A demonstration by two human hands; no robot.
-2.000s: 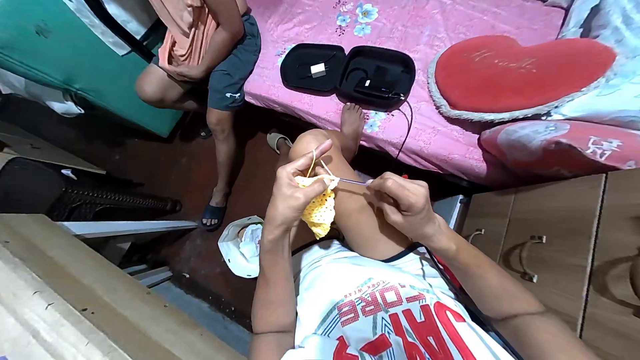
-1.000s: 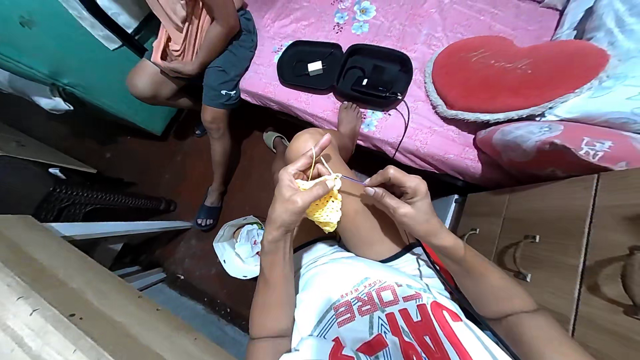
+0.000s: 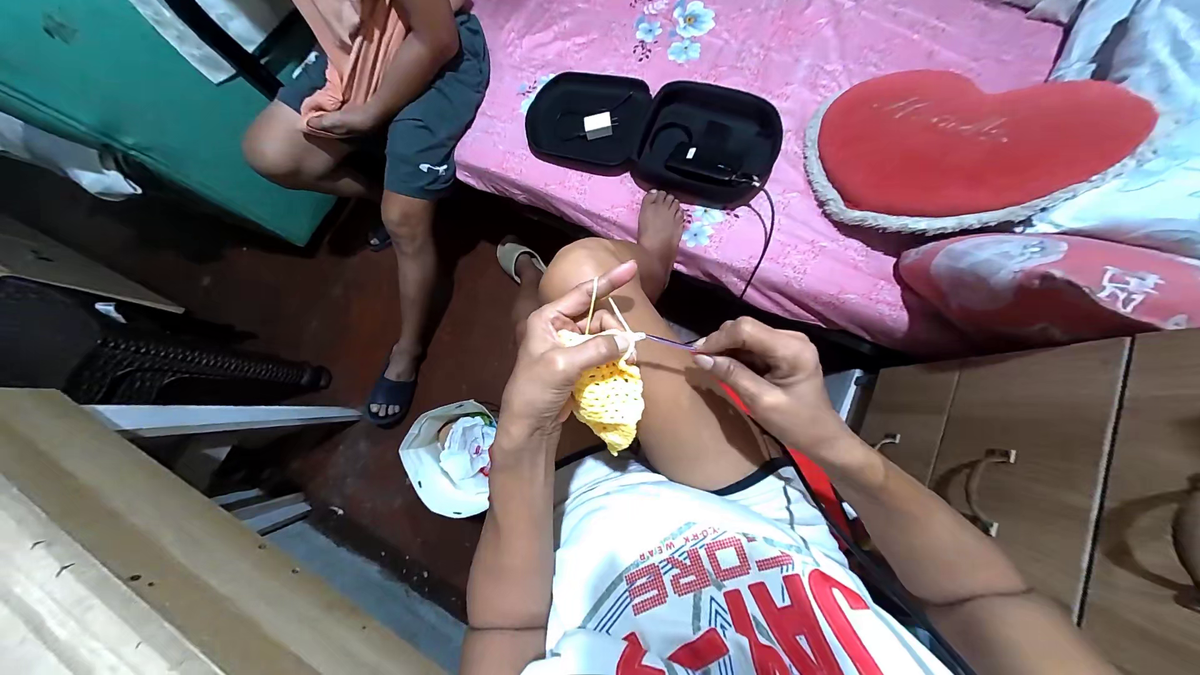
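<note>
My left hand (image 3: 553,361) pinches the upper edge of a yellow crocheted piece (image 3: 609,403) between thumb and fingers. Its index finger is raised, with a strand of pale yellow yarn (image 3: 592,305) running from it down to the work. In my right hand (image 3: 773,370) is a thin purple crochet hook (image 3: 670,342), held between thumb and fingers. The hook's far end meets the top corner of the crocheted piece, where the yarn comes in; its tip is hidden there. Both hands are over my bare raised leg.
Another person (image 3: 412,112) sits at the upper left. On the pink bedsheet (image 3: 544,206) lie an open black case (image 3: 708,141) with a charger and cable, and a red heart-shaped pillow (image 3: 975,150). A white bag (image 3: 427,469) stands on the floor; wooden drawers (image 3: 1031,422) are at the right.
</note>
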